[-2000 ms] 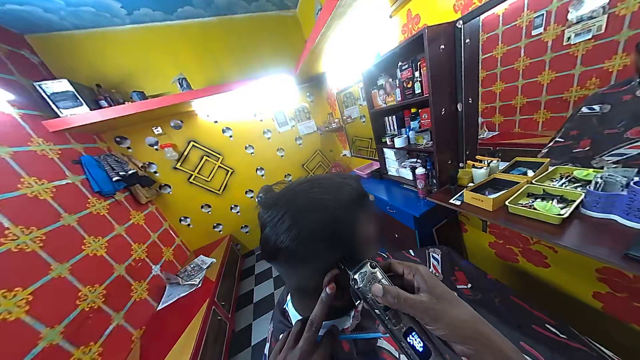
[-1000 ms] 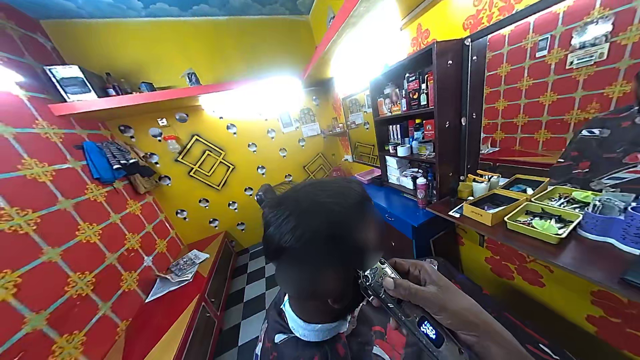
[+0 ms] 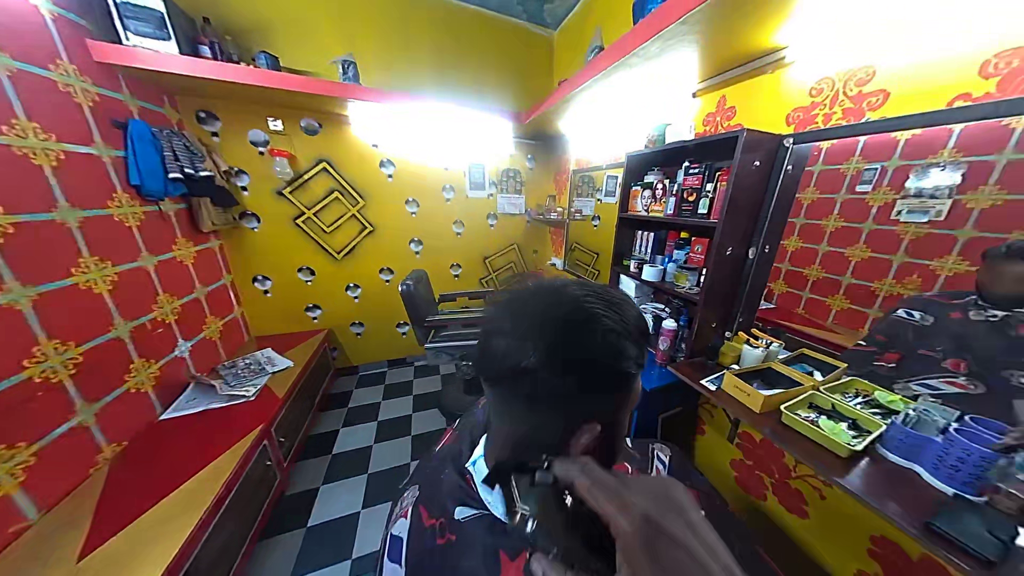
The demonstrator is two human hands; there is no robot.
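A seated person with short dark hair (image 3: 560, 352) has their back to me, a patterned dark cape (image 3: 440, 496) over the shoulders and a pale blue neck strip (image 3: 486, 484) at the nape. My right hand (image 3: 648, 512) is at the lower centre, blurred, its fingers around a hair clipper (image 3: 552, 512). The clipper's head is at the person's nape, just below the ear. Whether the blades touch the skin cannot be told. My left hand is not clearly visible.
On the right, a dark counter (image 3: 864, 480) bears yellow trays (image 3: 832, 424) of small tools and purple baskets (image 3: 944, 456). Behind it stands a shelf unit (image 3: 744, 232) of bottles and boxes. A black barber chair (image 3: 420, 308) stands beyond the person; newspapers (image 3: 240, 376) lie on the left bench.
My left hand, by the person's neck two seconds ago, is out of sight. My right hand and the clipper have moved from beside the head to the nape. The view has shifted.
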